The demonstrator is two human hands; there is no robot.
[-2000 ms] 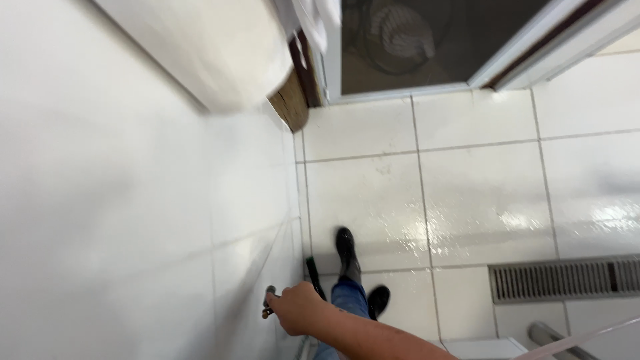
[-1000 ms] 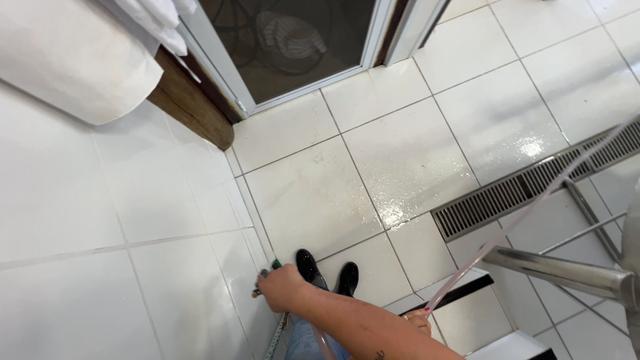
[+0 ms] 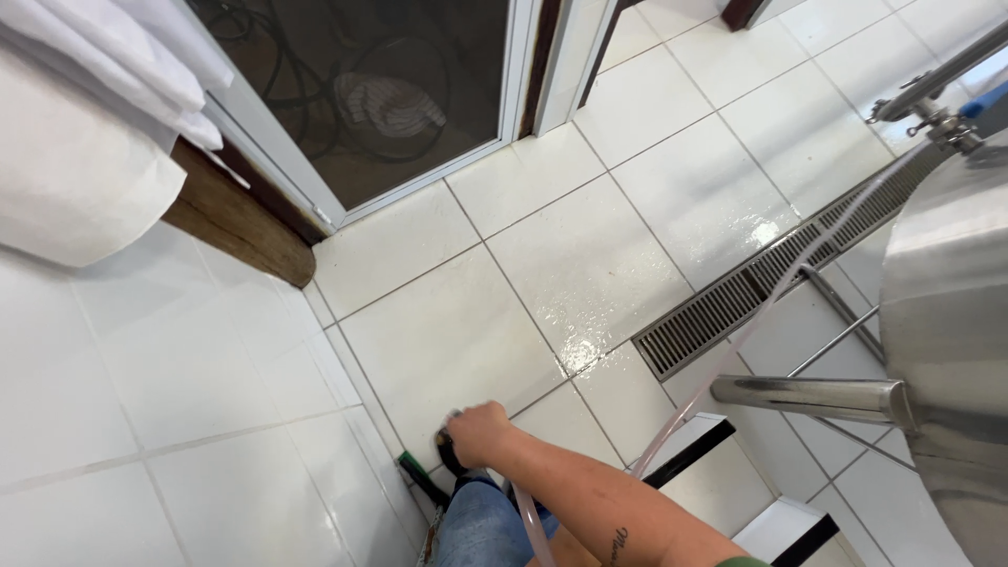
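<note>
My right hand (image 3: 476,433) reaches in from the lower right, its fingers closed around a small metal fitting (image 3: 454,414) that is mostly hidden and blurred. A clear, pinkish hose (image 3: 756,323) runs from near the valve (image 3: 945,130) on a stainless steel tank (image 3: 953,299) down behind my right forearm, and hose shows again below it. Some skin of my other arm shows under that forearm; my left hand is out of sight. A green and black object (image 3: 417,472) is beside my jeans, near the wall.
A grated floor drain (image 3: 709,319) crosses the wet tiled floor (image 3: 441,331). White steps with black edges (image 3: 693,453) lie at lower right, by the tank's steel leg (image 3: 811,398). White cloths (image 3: 79,157) hang over a wooden post (image 3: 244,236) beside a glazed door (image 3: 402,87).
The view has swung right, bringing in the tank and its valve. The fingers that showed on the hose one second ago are now hidden. My right hand stays closed on the fitting.
</note>
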